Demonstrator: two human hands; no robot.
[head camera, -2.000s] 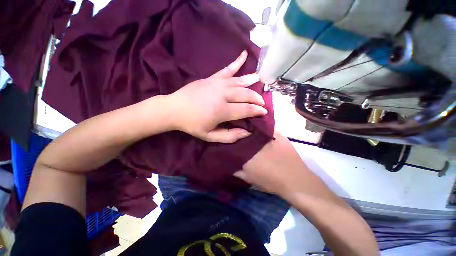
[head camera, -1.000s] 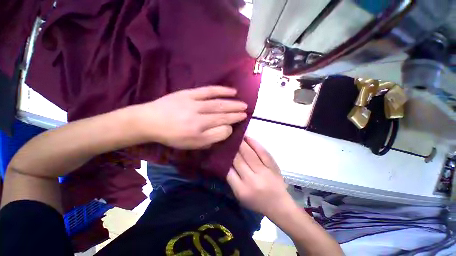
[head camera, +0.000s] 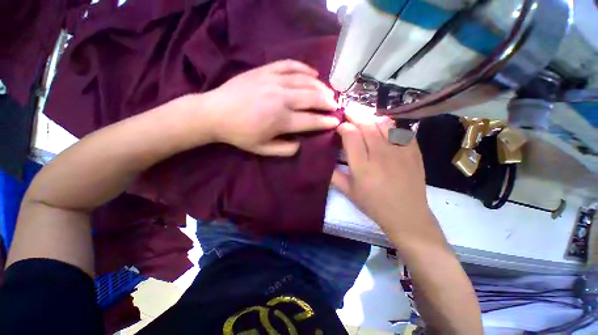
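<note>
Dark maroon cloth (head camera: 275, 183) lies over the table's left part and hangs over the lap, its right edge running under the sewing machine's (head camera: 419, 39) needle area. My left hand (head camera: 269, 108) lies flat on the cloth, fingers spread a little, fingertips just left of the presser foot (head camera: 360, 91). My right hand (head camera: 383, 163) is at the cloth's right edge in front of the foot, fingertips at the edge near my left fingertips. Whether the right fingers pinch the edge is hidden. Bright lamp glow covers the needle area.
A black pad (head camera: 439, 150) with gold metal-looking pieces (head camera: 469, 160) lies right of my right hand. The white table's front edge (head camera: 498, 255) runs below it. A blue basket (head camera: 115, 286) and maroon pieces (head camera: 147, 248) are at lower left. Grey-lilac pieces (head camera: 518, 298) are at lower right.
My right hand has moved up from the cloth's lower corner to beside the presser foot. My left hand has moved up and slightly right, closer to the needle. The view has shifted slightly.
</note>
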